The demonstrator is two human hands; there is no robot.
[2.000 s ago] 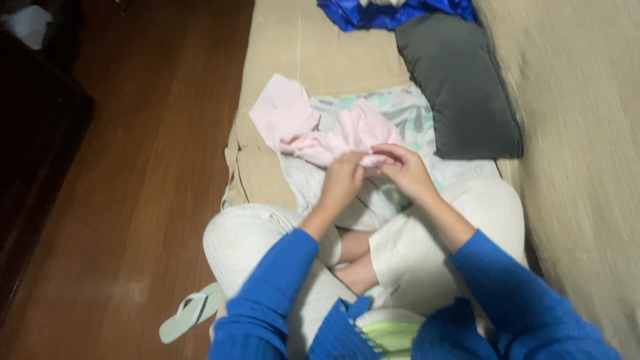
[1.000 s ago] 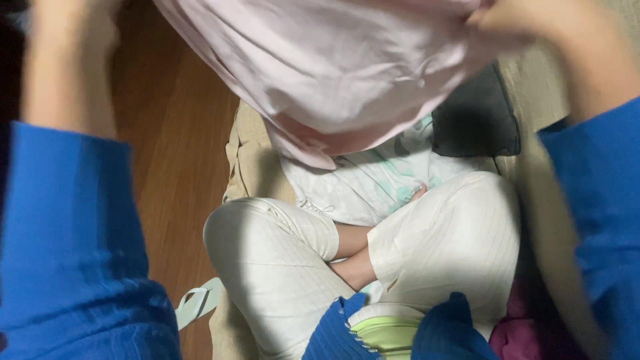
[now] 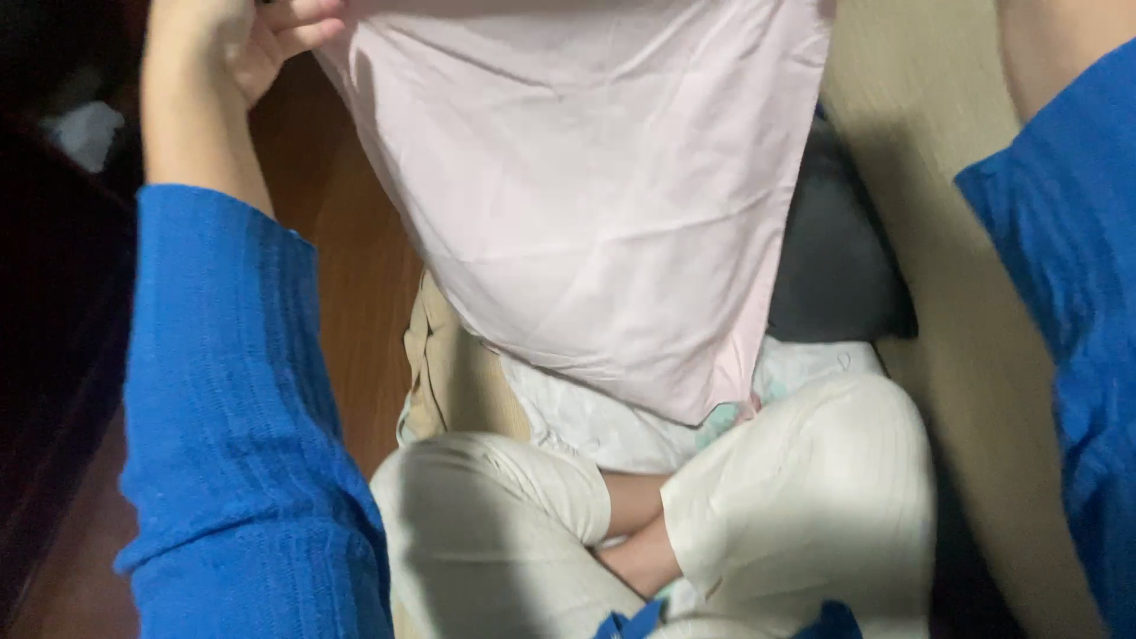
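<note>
A pale pink cloth point(image 3: 586, 195) hangs spread out in front of me, its lower corner just above my crossed legs. At the upper left is my left hand point(image 3: 266, 40), beside the cloth's upper left edge with some fingers extended; its fingertips are partly cut off by the frame, so its hold is unclear. My right hand lies beyond the top edge; only the forearm and blue sleeve show at the right. Beneath the pink cloth, a white cloth with a green pattern point(image 3: 586, 426) lies on the couch seat, partly hidden.
A dark grey cushion point(image 3: 834, 257) rests against the beige couch back point(image 3: 923, 222) on the right. The seat's edge point(image 3: 435, 355) borders a wooden floor point(image 3: 346, 293) on the left. My legs in off-white trousers point(image 3: 808, 497) are crossed in front. A whitish item point(image 3: 89, 133) lies far left.
The pink cloth lay bunched on the patterned cloth two seconds ago, with both hands on it. It is now raised and spread, hanging lower than one second ago. Both hands have moved up and apart.
</note>
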